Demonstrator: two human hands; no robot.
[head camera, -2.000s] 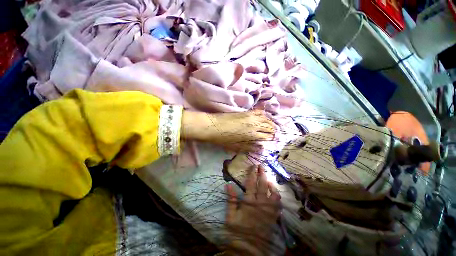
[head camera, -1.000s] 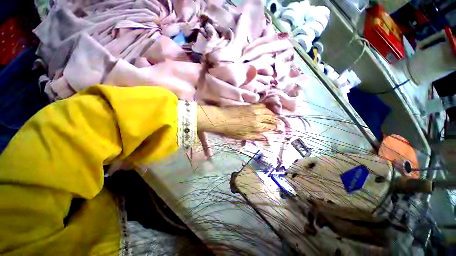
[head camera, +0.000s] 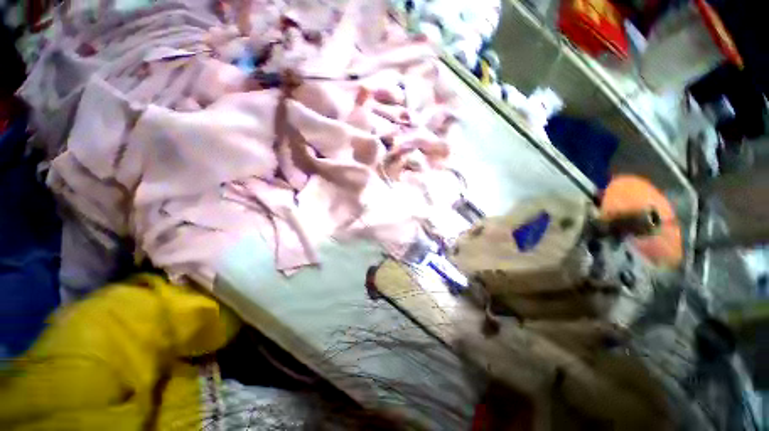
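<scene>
A large heap of pale pink cut pieces (head camera: 202, 143) lies on the pale machine table (head camera: 329, 311), with loose ends near the needle area. The cream sewing machine head (head camera: 514, 248) with its blue badge stands to the right of the pieces. The presser foot area (head camera: 438, 268) is bright and blurred; one pink end reaches up to it. My left arm's yellow sleeve is at the lower left, but my left hand cannot be seen. No right hand can be made out.
White thread spools (head camera: 459, 25) lie in the trough behind the table. An orange cone (head camera: 645, 215) stands behind the machine. A red box (head camera: 590, 29) and a white tub (head camera: 679, 50) are at the back right. A blurred red patch (head camera: 502, 414) shows at the bottom edge.
My left hand has left the pink pieces by the needle, and its sleeve has drawn back to the lower left. The pink heap now spreads closer to the table's front edge. The view has shifted and blurred.
</scene>
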